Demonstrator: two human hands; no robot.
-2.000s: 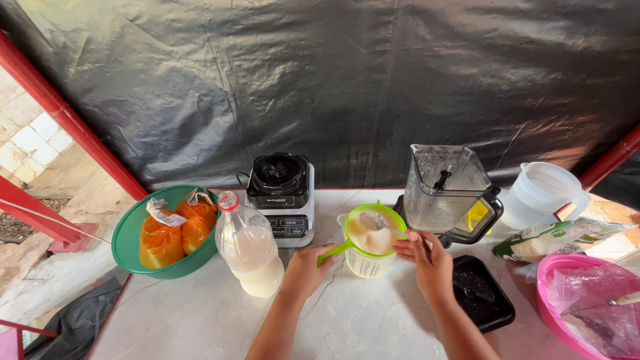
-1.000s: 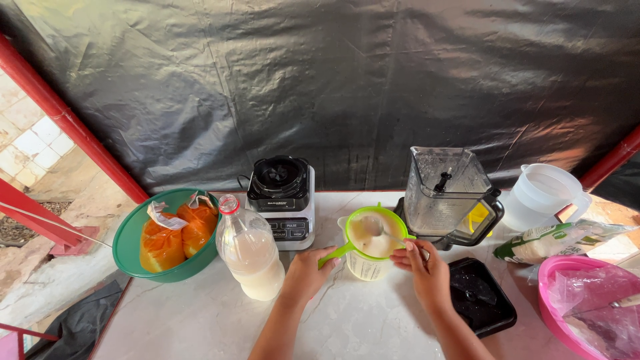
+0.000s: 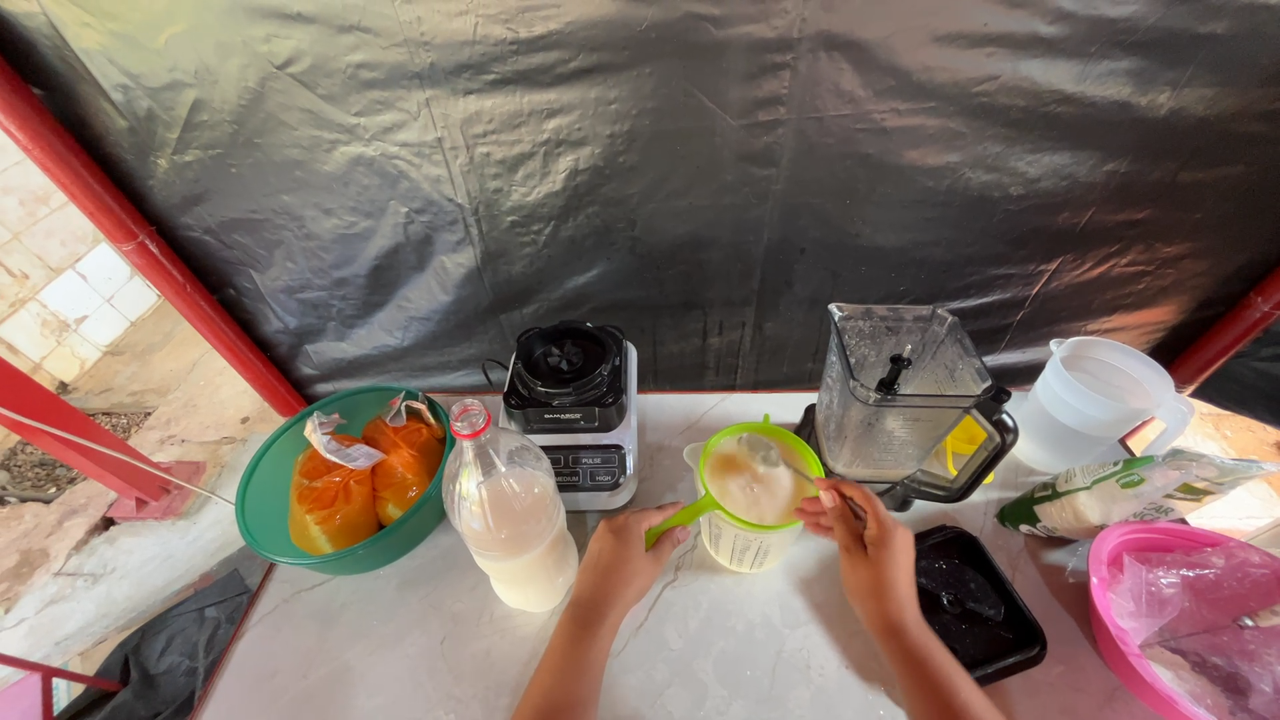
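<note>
A green plastic strainer (image 3: 760,480) holding pale, milky liquid rests over a clear measuring jug (image 3: 745,545) on the counter. My left hand (image 3: 630,550) grips the strainer's handle from the left. In my right hand (image 3: 860,530) is a metal spoon (image 3: 800,465), its bowl end in the liquid inside the strainer. Left of the jug stands a plastic bottle (image 3: 510,510), uncapped and partly filled with whitish liquid. Behind it is a blender base (image 3: 575,420) without its jar. The blender jar (image 3: 900,400), with residue on its walls, stands to the right.
A green basin (image 3: 255,520) with orange-filled bags is at the left. Rightward are a black lid (image 3: 975,605), a translucent pitcher (image 3: 1095,400), a plastic packet (image 3: 1120,490) and a pink basin (image 3: 1110,620) holding clear plastic. Black sheeting (image 3: 640,190) hangs behind the counter (image 3: 720,660).
The spoon has moved within the strainer as my right hand shifts slightly; its bowl shows near the back of the liquid now. My left hand has stayed on the handle.
</note>
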